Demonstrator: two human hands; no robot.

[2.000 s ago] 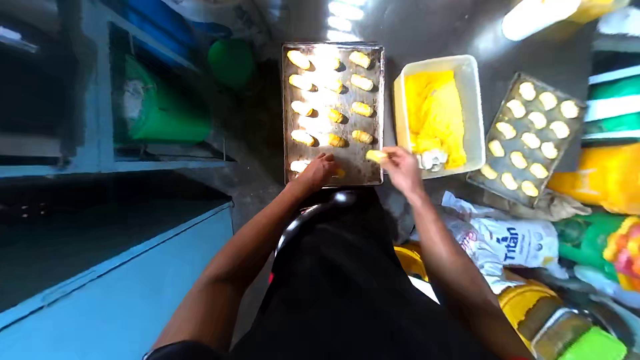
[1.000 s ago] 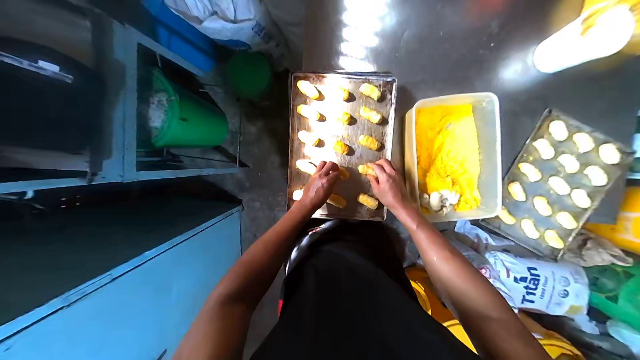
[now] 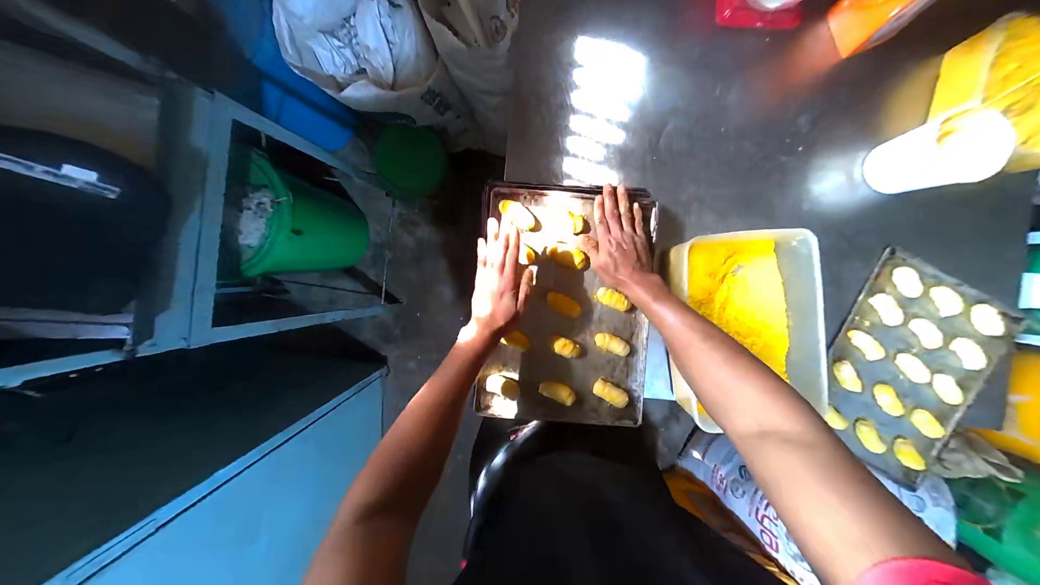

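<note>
A metal baking tray (image 3: 585, 370) lies in front of me, bearing rows of shaped dough pieces (image 3: 564, 305) coated in yellow crumbs. Flat over its left column, fingers extended, is my left hand (image 3: 498, 280); it covers part of a dough piece. My right hand (image 3: 621, 240) is spread over the upper right of the tray and hides what lies beneath it. Whether either palm presses on the dough I cannot tell. Right of the tray stands a plastic tub (image 3: 804, 301) holding yellow crumbs (image 3: 743, 296), partly behind my right forearm.
Another tray (image 3: 873, 406) of dough pieces lies at the right. A white cylindrical container (image 3: 938, 158) is at the upper right of the dark table (image 3: 731, 114). Blue shelving (image 3: 203, 219) with a green bucket (image 3: 313, 215) stands left. A printed sack (image 3: 743, 487) lies below the tub.
Both hands have moved from the lower part of the tray to its upper part, and their fingers are now extended. Two seconds ago my right hand held a dough piece beside the tray. The view has shifted.
</note>
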